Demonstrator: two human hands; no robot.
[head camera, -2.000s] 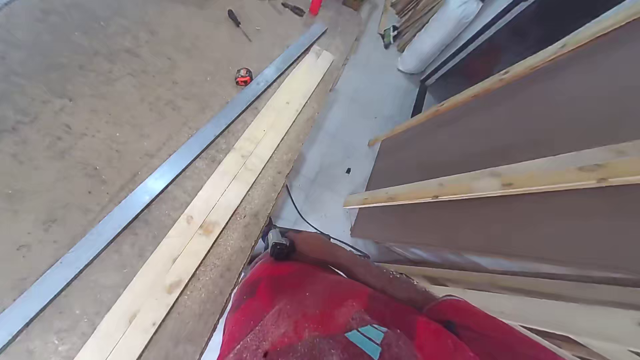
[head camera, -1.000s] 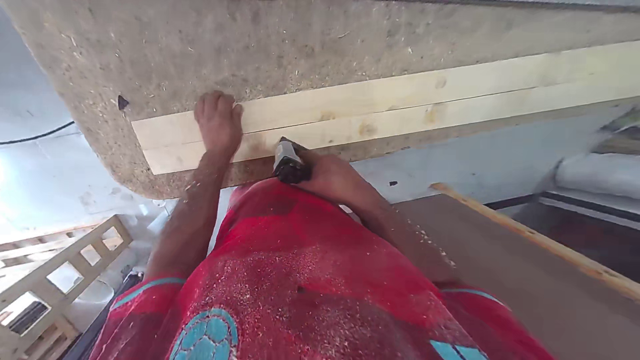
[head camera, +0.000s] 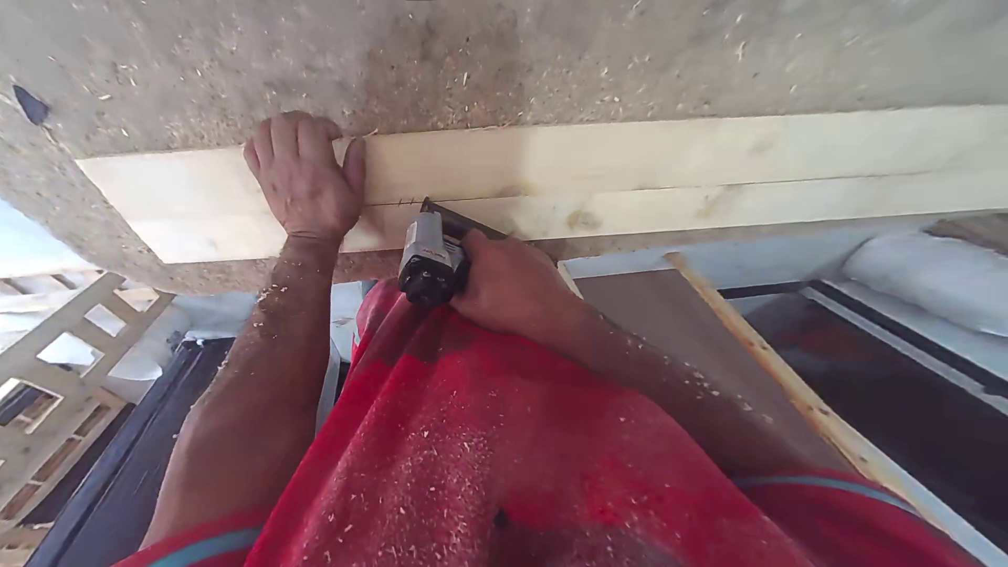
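Note:
Two pale wooden boards (head camera: 677, 161) lie edge to edge on a worn particleboard bench top (head camera: 441, 71). My left hand (head camera: 303, 169) presses flat over them near their left end, its fingertips at the far edge. A grey and black pneumatic stapler (head camera: 429, 252) is gripped in my right hand (head camera: 512, 283). Its nose touches the boards by the seam, just right of my left hand. Several short dark marks, perhaps staples, cross the seam between the nose and my left hand.
A small dark pointed object (head camera: 31, 105) lies at the bench's far left. Slatted wooden frames (head camera: 79, 331) stand low at the left. Below the bench at the right are a brown panel with a wooden strip (head camera: 756, 354) and a white wrapped bundle (head camera: 937, 272). Wood shavings are scattered over the bench.
The view has swung to the boards' left end since the first frame. Since one second ago, the stapler's nose has come onto the boards by the seam, and my left hand stays on the boards.

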